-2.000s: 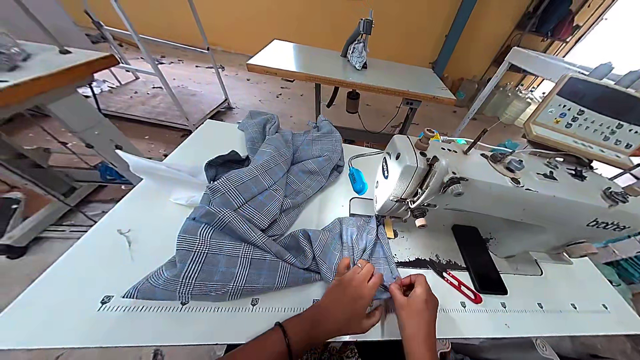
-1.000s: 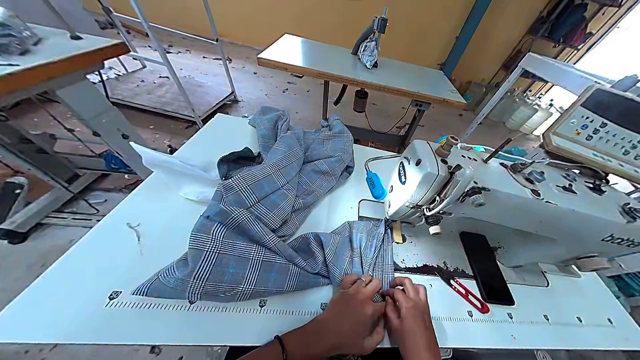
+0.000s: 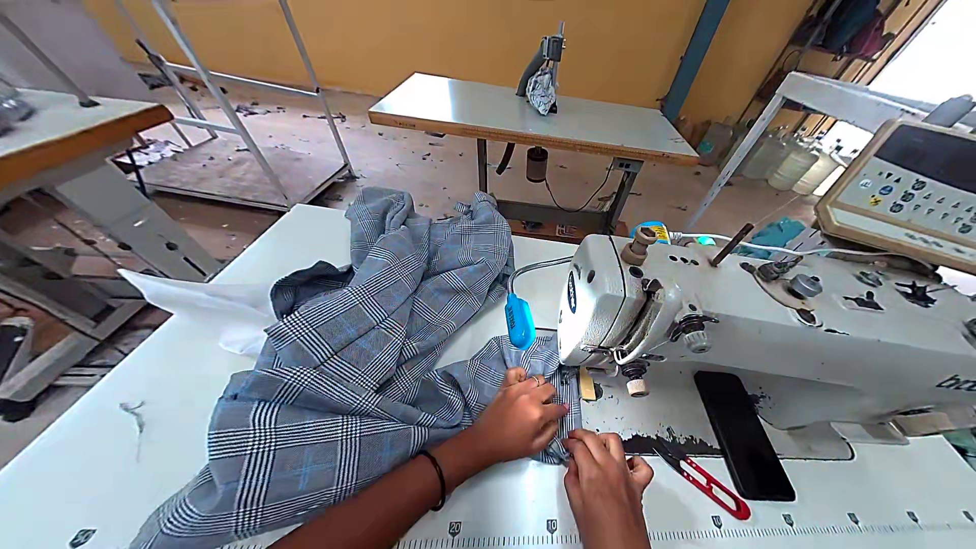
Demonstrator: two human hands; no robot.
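Grey plaid fabric (image 3: pixel 328 412) lies bunched across the white sewing table, its right end beneath the needle area of a Brother sewing machine (image 3: pixel 602 297). My left hand (image 3: pixel 522 415), a ring on one finger, presses and pinches the fabric just in front of the presser foot. Nearer the table's front edge, my right hand (image 3: pixel 606 473) pinches the strip's near right edge between thumb and fingers. The needle itself is hidden behind the machine head. A blue lamp (image 3: pixel 521 322) on a bent metal neck hangs left of the head.
Red-handled thread snips (image 3: pixel 709 488) and a black phone (image 3: pixel 743 435) lie right of my right hand. White material (image 3: pixel 213 305) sits left of the fabric. A control panel (image 3: pixel 907 191) stands at the upper right. Another table (image 3: pixel 488 107) stands behind, with a ruler scale (image 3: pixel 488 540) along my table's front.
My left hand has moved up along the fabric toward the presser foot, away from my right hand. The right hand still pinches the fabric edge.
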